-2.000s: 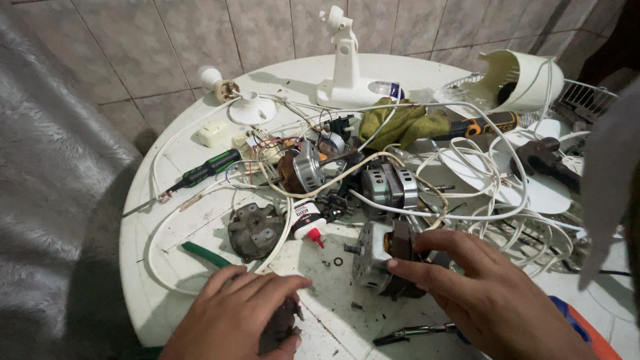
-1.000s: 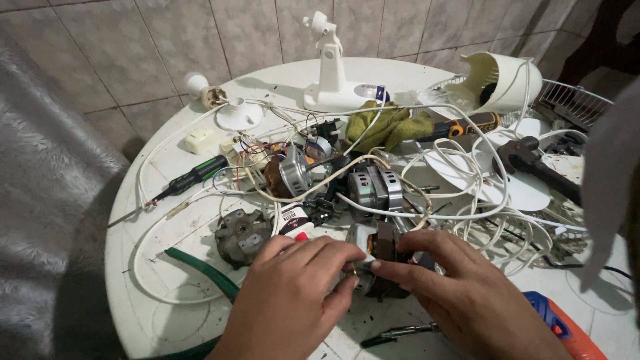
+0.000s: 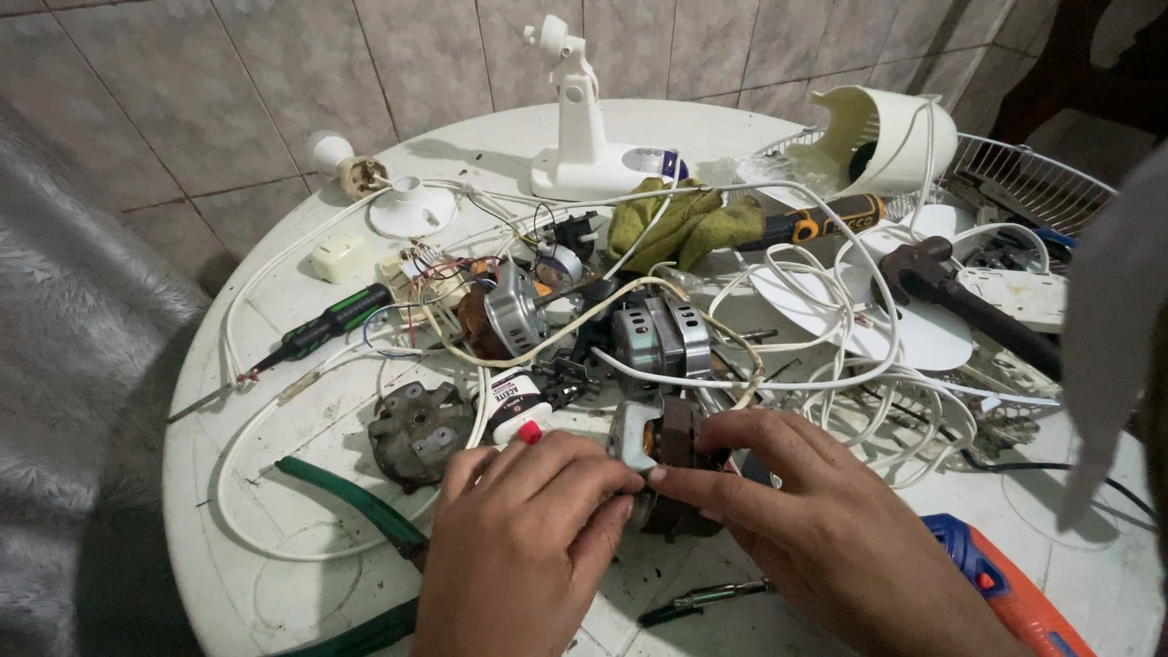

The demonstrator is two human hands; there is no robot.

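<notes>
In the head view an electric fan motor (image 3: 680,429) with a metal housing and brown laminated core sits at the near middle of the round white table. My right hand (image 3: 803,511) grips its right side and top. The fingertips of my left hand (image 3: 538,529) are pinched together at the motor's left end; what they hold, perhaps the shaft, is hidden. Just beyond my left hand lie a white oil bottle (image 3: 513,401) with a red tip and a dirty metal motor cover (image 3: 415,436). Another motor (image 3: 659,336) is behind the gripped one.
Green-handled pliers (image 3: 351,497) lie at left, near a screwdriver (image 3: 333,321). Loose white cables (image 3: 867,365), a hammer (image 3: 967,301) and an orange and blue tool (image 3: 1013,584) occupy the right. A white fan stand (image 3: 579,128) stands behind. A green cloth (image 3: 684,224) lies beyond the motors.
My left hand has moved right to the motor, away from the dark piece it held near the front edge two seconds ago. My right hand stays on the motor.
</notes>
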